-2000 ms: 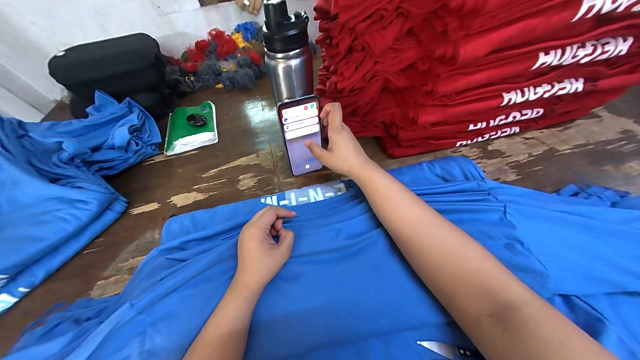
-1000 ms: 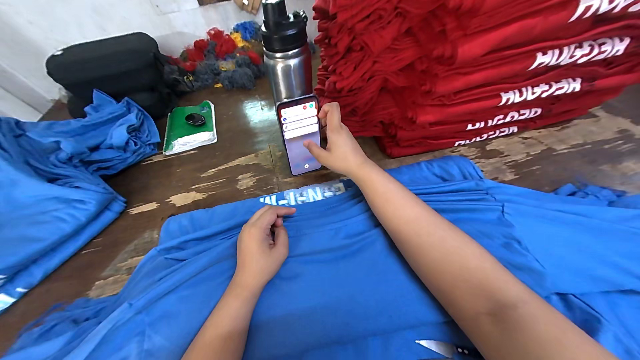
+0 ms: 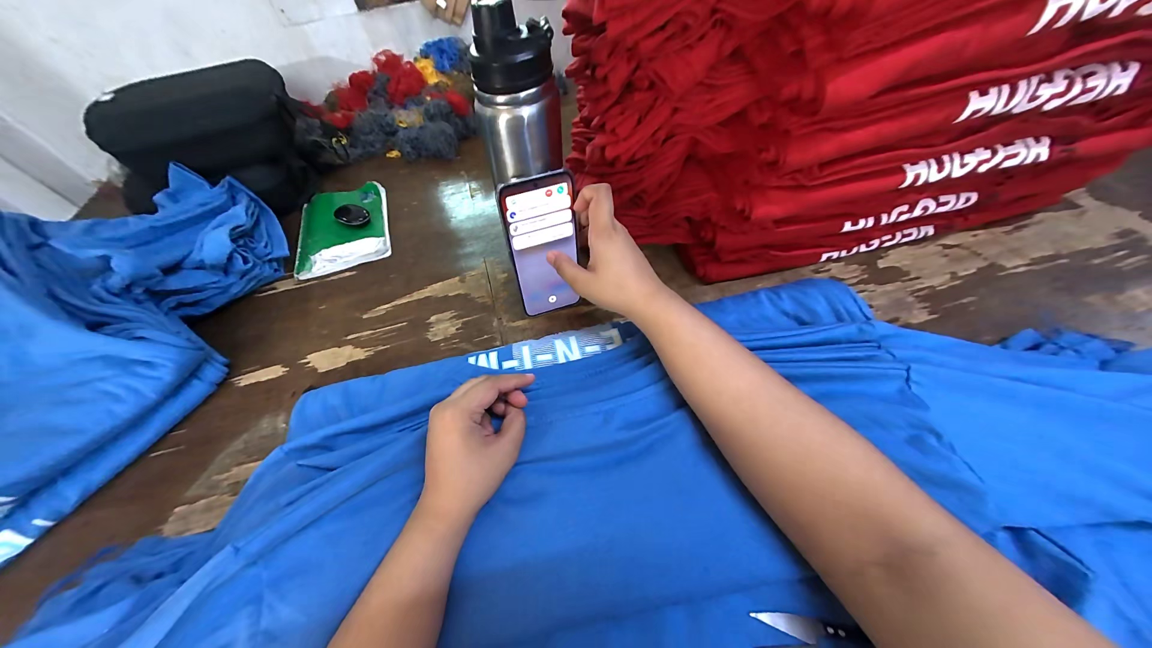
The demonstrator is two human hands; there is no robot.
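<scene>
A smartphone (image 3: 542,247) with its screen lit stands upright against a steel bottle (image 3: 519,130) with a black lid. My right hand (image 3: 612,256) grips the phone's right edge, the thumb over the lower part of the screen. Below and to the left, my left hand (image 3: 477,432) rests on a spread stack of blue garments (image 3: 621,486), its fingers loosely curled and holding nothing. White lettering (image 3: 549,351) shows along the far edge of the blue cloth. Near the bottom, a small blade (image 3: 796,625) with a dark handle lies on the cloth, partly hidden by my right forearm.
Folded red garments (image 3: 774,117) are piled high at the back right. More blue garments (image 3: 99,315) lie at the left. A black case (image 3: 193,121), a green packet (image 3: 345,225) with a round black object on it, and coloured thread scraps (image 3: 405,108) sit along the back of the worn wooden table (image 3: 432,234).
</scene>
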